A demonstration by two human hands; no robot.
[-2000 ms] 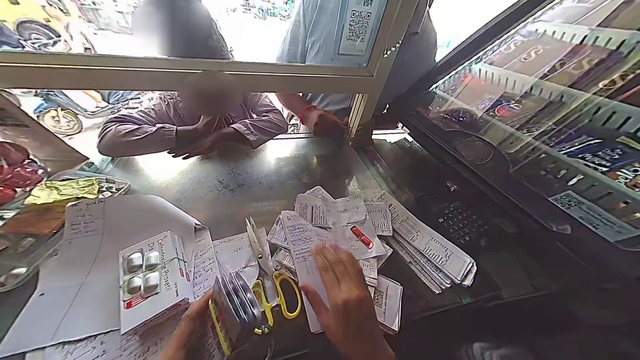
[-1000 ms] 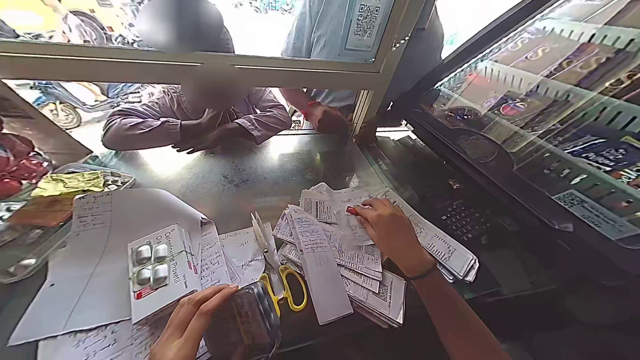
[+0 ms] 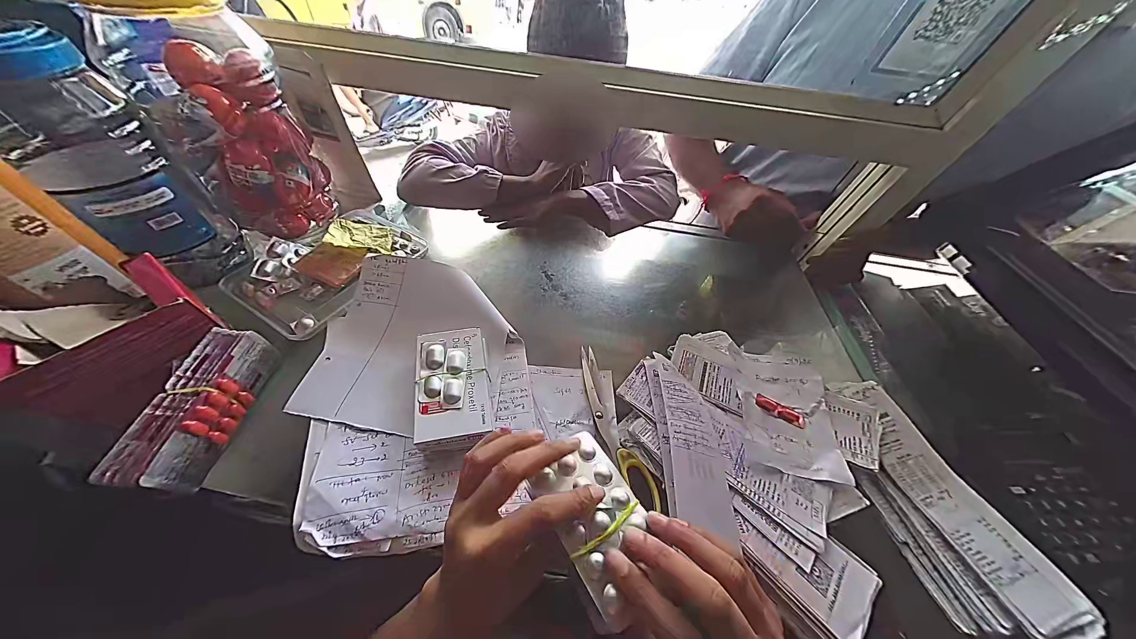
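Observation:
A stack of silver tablet blister strips [image 3: 596, 475] bound with a yellow-green rubber band is held between my two hands. My left hand [image 3: 510, 510] grips its upper left side, thumb across the front. The fingers of my right hand [image 3: 688, 577] are on its lower right side. Behind the strips lie scissors with yellow handles [image 3: 641, 470], blades pointing away. A medicine box [image 3: 451, 386] with a small blister strip banded on it rests on handwritten papers [image 3: 382, 488]. Printed slips [image 3: 701, 444] lie to the right, with a red capsule strip [image 3: 781, 411] on top.
Banded strips with red capsules [image 3: 191, 413] lie left, near a plastic tray [image 3: 302, 324] of loose medicines and large plastic jars [image 3: 257, 142]. Across the metal counter [image 3: 577, 302], a person [image 3: 541, 177] leans on folded arms; another person's hand [image 3: 754, 209] rests beside the window frame. A keyboard [image 3: 1056, 515] is at right.
My right hand has left the red capsule strip on the slips and come to the blister stack, which now faces up in both hands. The view has swung left.

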